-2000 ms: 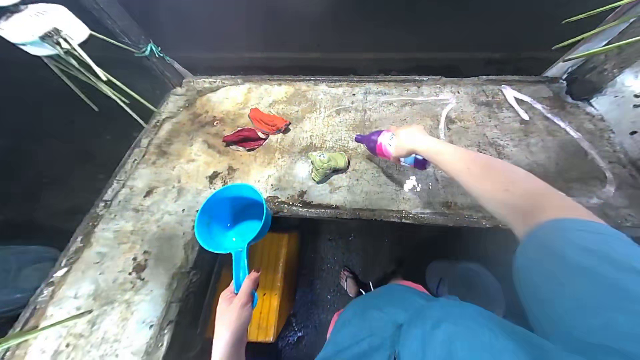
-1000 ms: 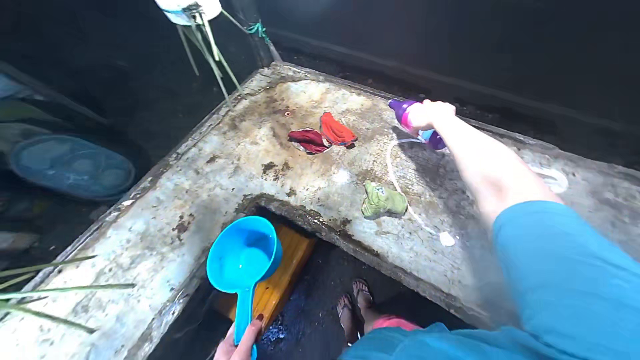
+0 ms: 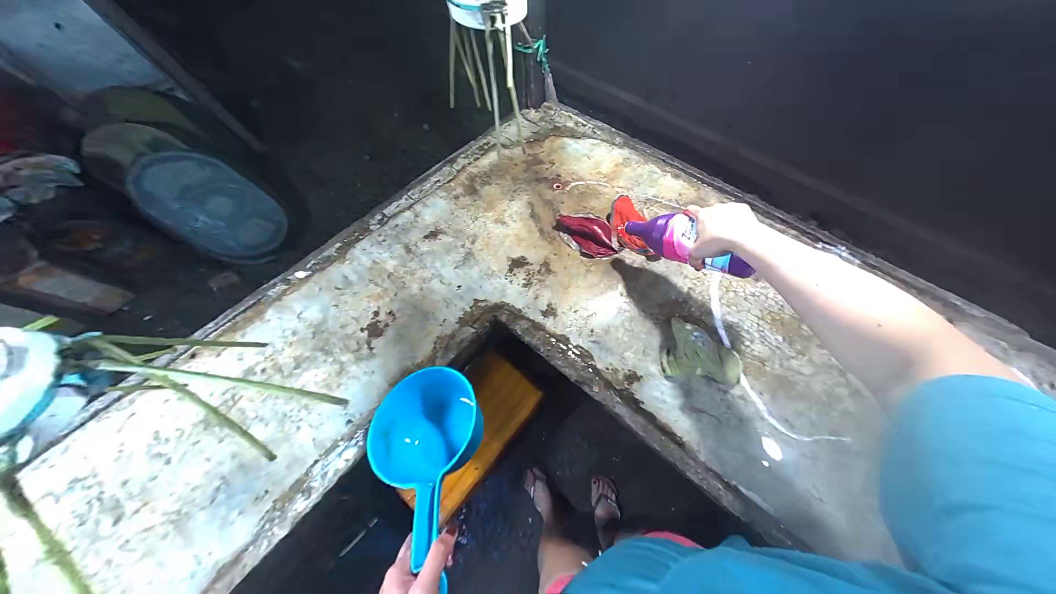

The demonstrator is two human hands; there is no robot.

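My left hand (image 3: 422, 565) grips the handle of a blue plastic dipper (image 3: 421, 433) at the inner edge of a stained concrete counter (image 3: 396, 272). Above the counter, my right hand (image 3: 719, 231) holds a purple plastic bottle (image 3: 660, 235) tilted, its nozzle pointing left over an orange cloth (image 3: 627, 223). A dark red cloth (image 3: 587, 234) lies beside the orange one. Nearer to me is a crumpled green cloth (image 3: 700, 355). A white trail of liquid (image 3: 755, 400) runs along the counter past the green cloth.
Green stems hang from a white container (image 3: 487, 11) at the far corner; more stems stick out of another white container (image 3: 25, 379) at left. A large tub (image 3: 206, 206) stands beyond the counter. A yellow-brown wooden piece (image 3: 495, 412) lies below, near my feet (image 3: 606, 499).
My right hand with the bottle has moved left along the counter to the orange cloth. A longer white trail shows on the concrete. The view has turned left.
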